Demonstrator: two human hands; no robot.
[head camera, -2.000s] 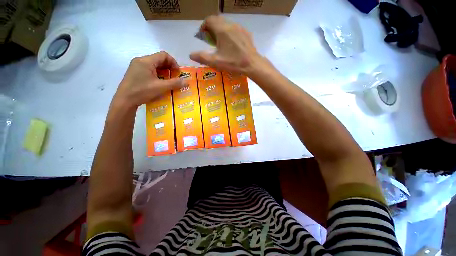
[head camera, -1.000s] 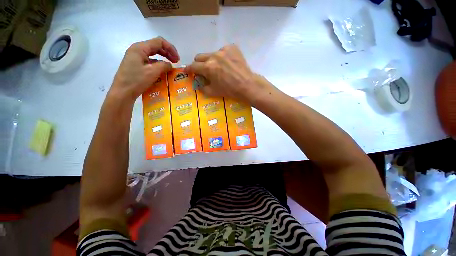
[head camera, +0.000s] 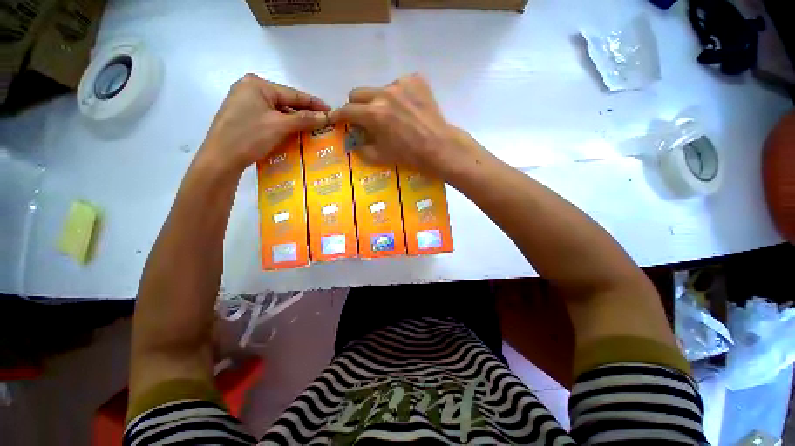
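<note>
Several orange-yellow retail boxes (head camera: 331, 205) marked 12V lie side by side near the table's front edge. My left hand (head camera: 266, 119) is at the top of the two left boxes, its thumb and index finger pinched together at the top of the second box. My right hand (head camera: 392, 118) is at the same spot, fingertips almost touching the left ones, and covers the tops of the two right boxes. A small dark grey sliver shows under the right fingers. Whatever is pinched between the fingertips is too small to make out.
A clear tape roll (head camera: 695, 163) stands at the right, a strip leading from it. A second tape roll (head camera: 113, 80) is at the left, above a yellow pad (head camera: 78, 232). Cartons (head camera: 324, 10) stand at the back. A crumpled wrapper (head camera: 621, 54) and orange-red basin (head camera: 782, 174) are at the right.
My right hand has come down from above the boxes to their top edge. My left hand has moved slightly toward it, and the fingertips now meet at the second box.
</note>
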